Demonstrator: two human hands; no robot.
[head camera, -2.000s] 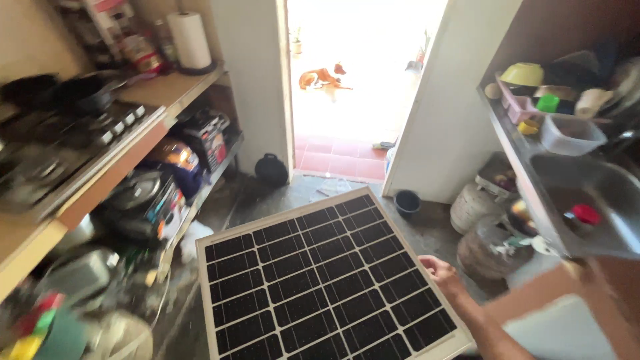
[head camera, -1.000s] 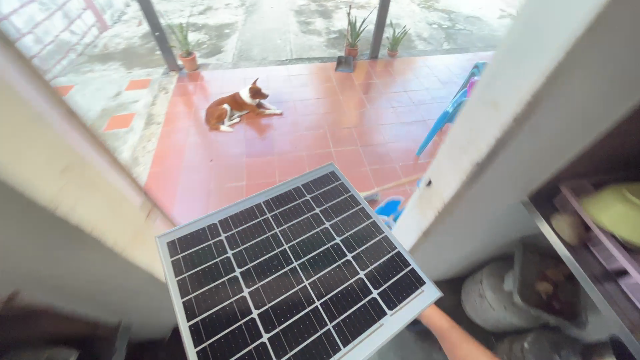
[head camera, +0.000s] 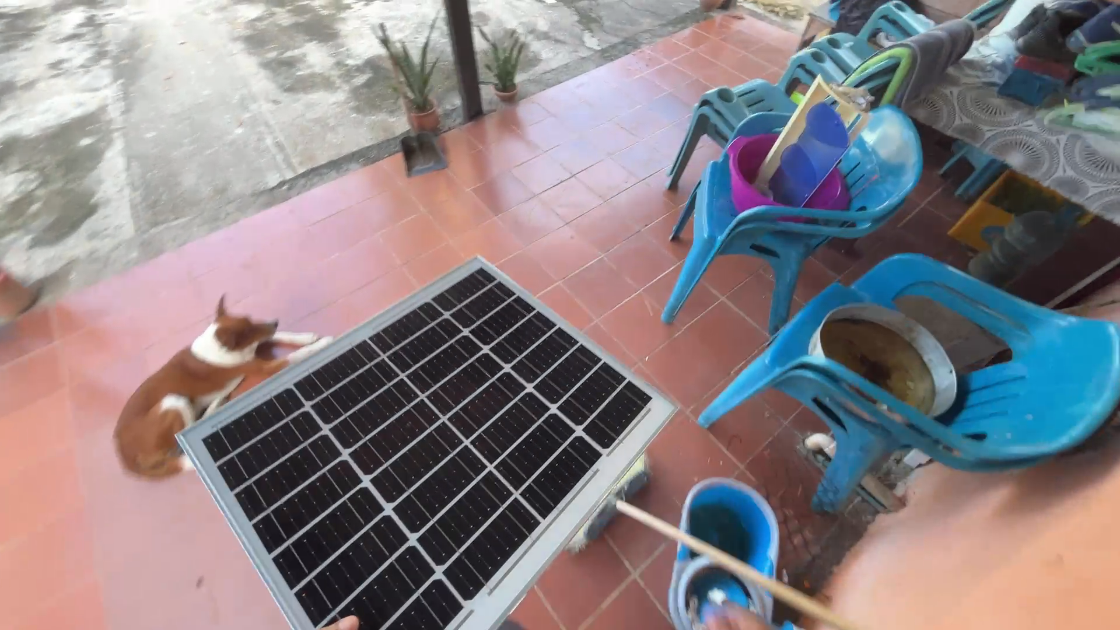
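Note:
A solar panel (head camera: 429, 446) with dark cells and a pale metal frame is held out over the tiled floor, tilted. At its near edge, at the bottom of the view, a fingertip of my left hand (head camera: 344, 623) rests on the frame; the rest of that hand is out of view. What looks like part of my right hand (head camera: 735, 619) shows blurred at the bottom edge, right of the panel and over a blue mop bucket (head camera: 731, 516). Its fingers are mostly cut off, so its grip cannot be made out.
A brown and white dog (head camera: 179, 394) lies left of the panel. A wooden-handled broom (head camera: 726, 564) slants past the bucket. One blue plastic chair (head camera: 1006, 385) holds a metal pot (head camera: 884, 359), another (head camera: 884, 166) a magenta tub (head camera: 752, 166). Potted plants (head camera: 422, 118) and a post (head camera: 462, 61) stand beyond.
The view has moved from the kitchen through the doorway onto the tiled porch. My right hand, earlier on the panel's right edge, is no longer seen there. The panel is still held out in front.

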